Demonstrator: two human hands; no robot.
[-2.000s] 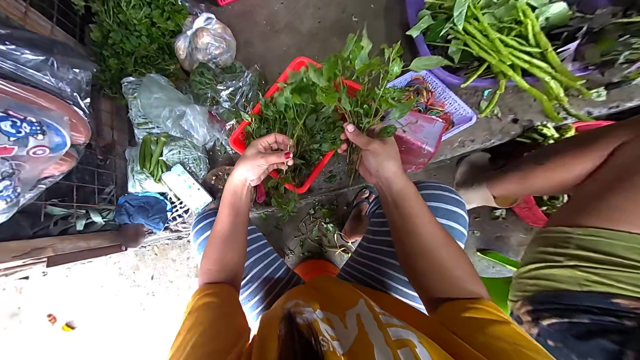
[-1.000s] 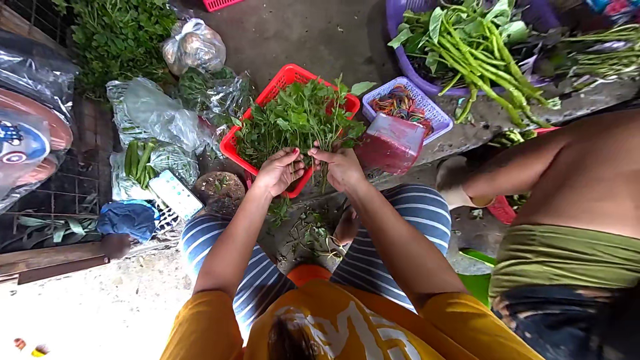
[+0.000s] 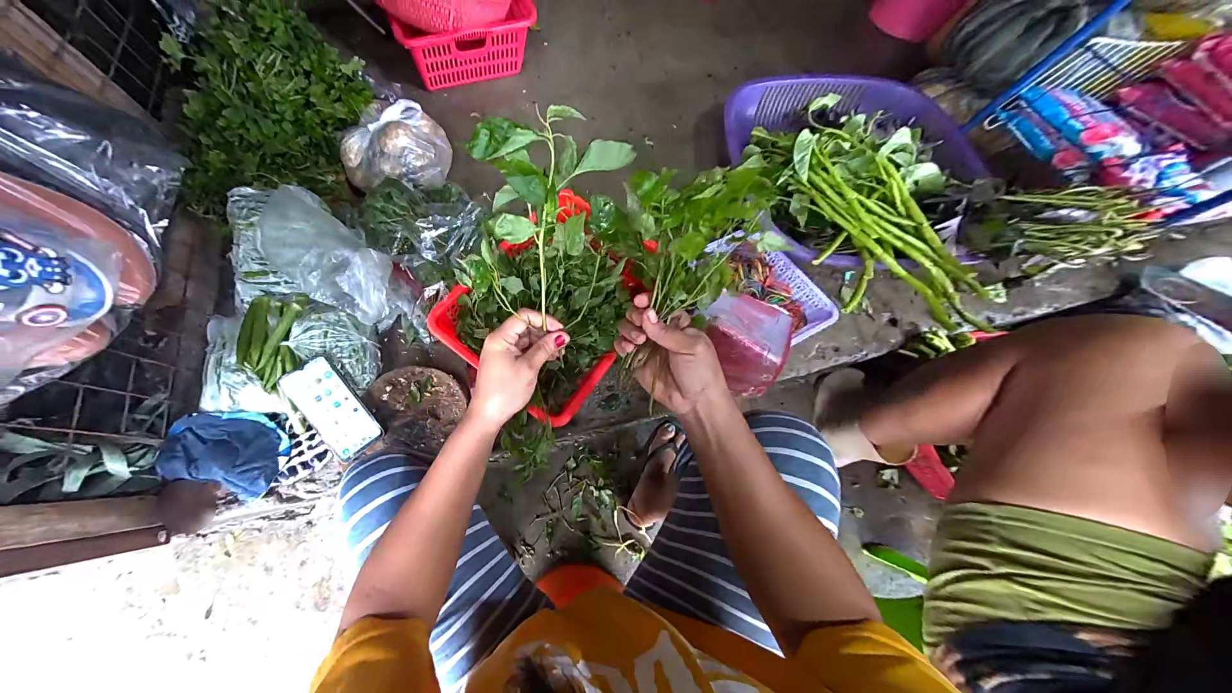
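Observation:
My left hand (image 3: 520,364) pinches a single leafy green stem (image 3: 544,231) by its lower end, upright over a red plastic basket (image 3: 448,322) of leafy greens (image 3: 577,289). Just right of it, my right hand (image 3: 669,351) grips a bunch of leafy stems (image 3: 688,231), whose leaves fan out up and to the right. The two hands are apart. Beside my right hand lies a clear bag with pink-red contents (image 3: 751,342), against a lilac basket (image 3: 816,308) that holds colourful rubber bands (image 3: 760,279).
A purple basin (image 3: 770,96) with long green beans (image 3: 866,183) is at upper right. Bagged vegetables (image 3: 327,250), a phone (image 3: 329,406) and a round wooden block (image 3: 419,399) lie at left. Another person (image 3: 1088,414) sits close on the right. Cut stems (image 3: 587,500) litter the ground between my feet.
My hands, close together over the basket one second ago, have moved apart. The left now holds a lone stem up, and the bunch is in the right hand.

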